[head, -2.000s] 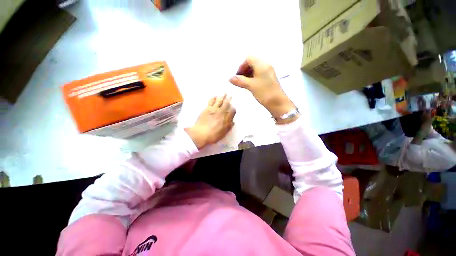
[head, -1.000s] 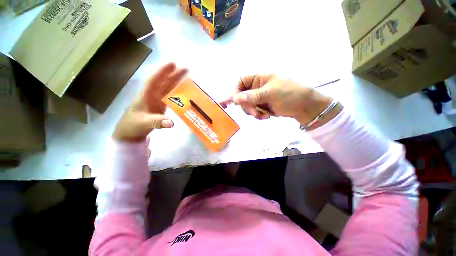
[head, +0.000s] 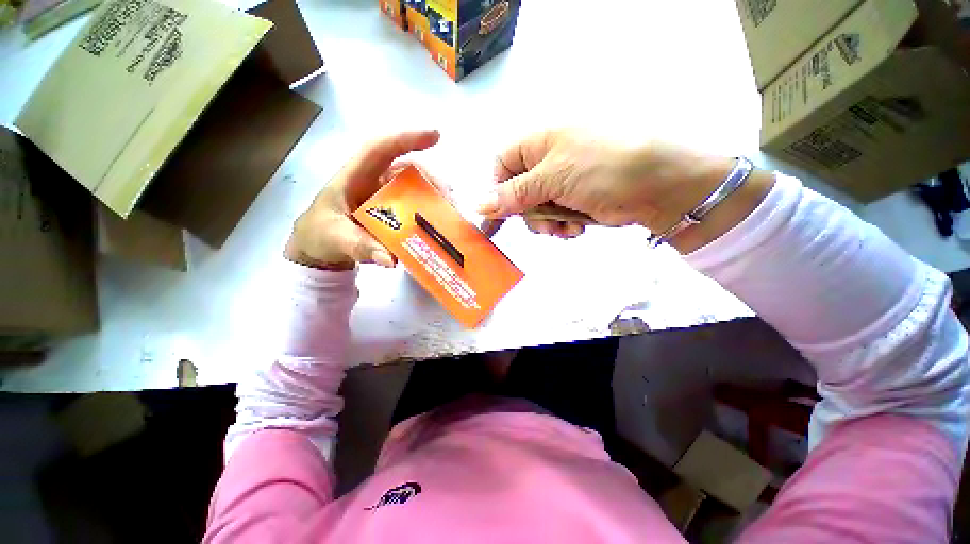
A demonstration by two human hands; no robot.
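A retail box [head: 468,278] with an orange top, white print and a black handle slot stands on the white bench near its front edge, its long side slanting. My left hand [head: 356,207] is at the box's upper left end, thumb at the near side and fingers behind, holding it. My right hand [head: 580,186] is just right of the box, fingers curled and fingertips pinched close to its upper right side. Whether a small thing is between these fingertips cannot be told.
Open brown cartons [head: 160,80] are at the left. Another brown carton [head: 867,106] is at the right. Orange and dark retail boxes [head: 468,37] stand at the far side. The bench's front edge [head: 574,338] runs below the box. A brown carton piece [head: 723,468] lies below the bench.
Since one second ago my left hand has closed in on the box and the box has shifted slightly right. My right hand stays by the box's upper right side, its forearm farther right.
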